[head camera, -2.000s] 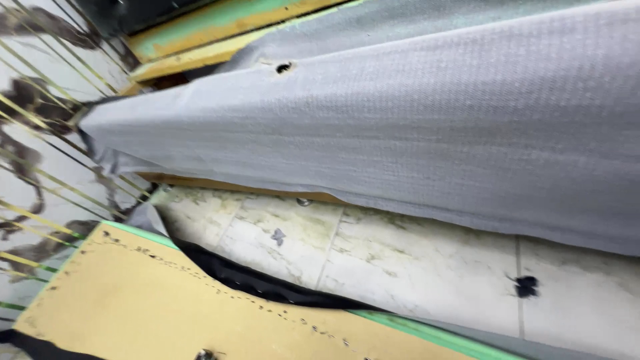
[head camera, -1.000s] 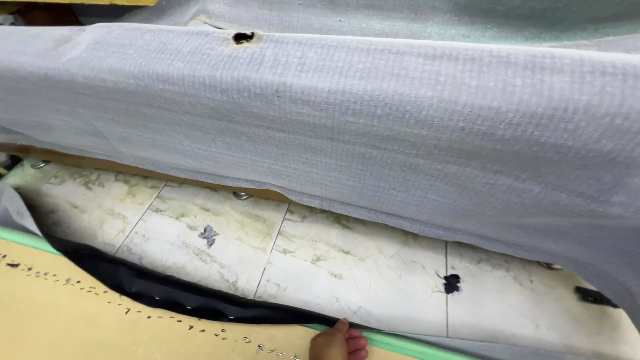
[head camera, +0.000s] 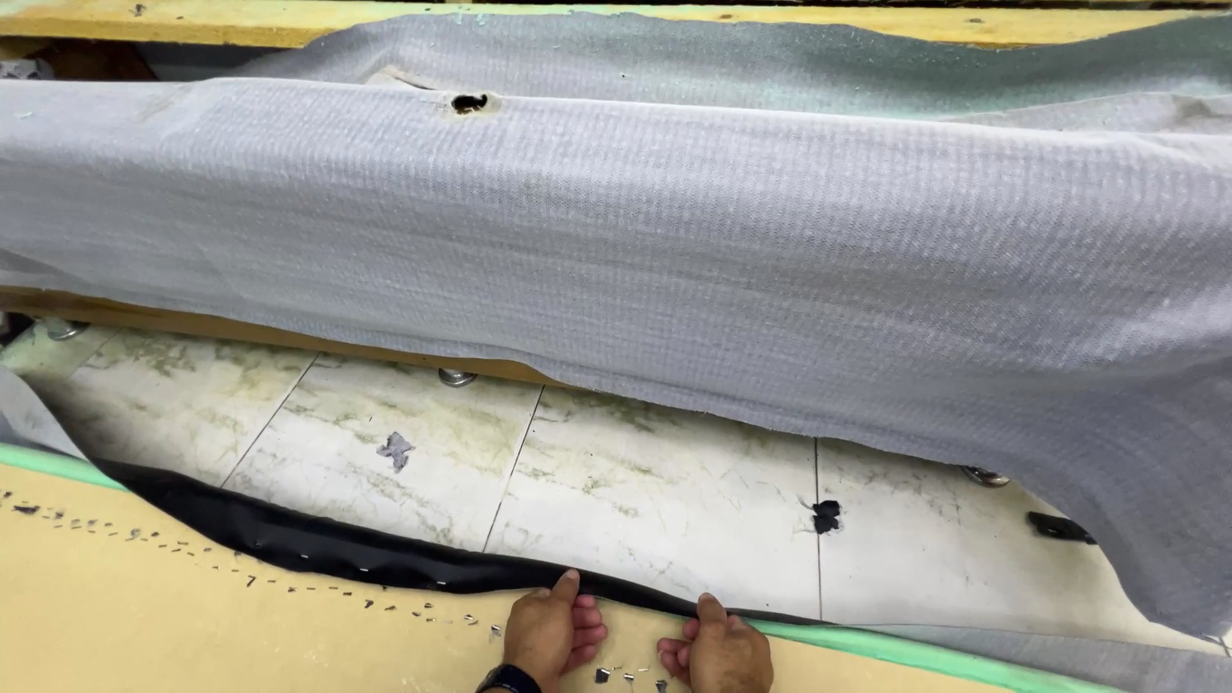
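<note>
A strip of black upholstery material (head camera: 356, 558) runs along the edge of a tan board (head camera: 241, 630) in the foreground, with staples along it. My left hand (head camera: 553, 630), a dark band at its wrist, pinches the strip near the bottom centre, thumb on top. Just to its right my right hand (head camera: 717, 645) grips the same strip near where it narrows. Green foam edging (head camera: 905, 650) shows along the board to the right. Rows of staples and torn black scraps (head camera: 371, 604) mark the board.
Beyond the board, a long form draped in grey fabric (head camera: 616, 241) with a hole in it stands on small metal feet (head camera: 457, 377). Between them lies a tiled floor (head camera: 654, 491) with a grey scrap (head camera: 396, 450) and black pieces (head camera: 826, 517). A wooden beam (head camera: 173, 29) crosses behind.
One second ago only one hand was in view, at the strip; now both hands are on it. Two seconds ago no hand showed. The view has shifted and levelled.
</note>
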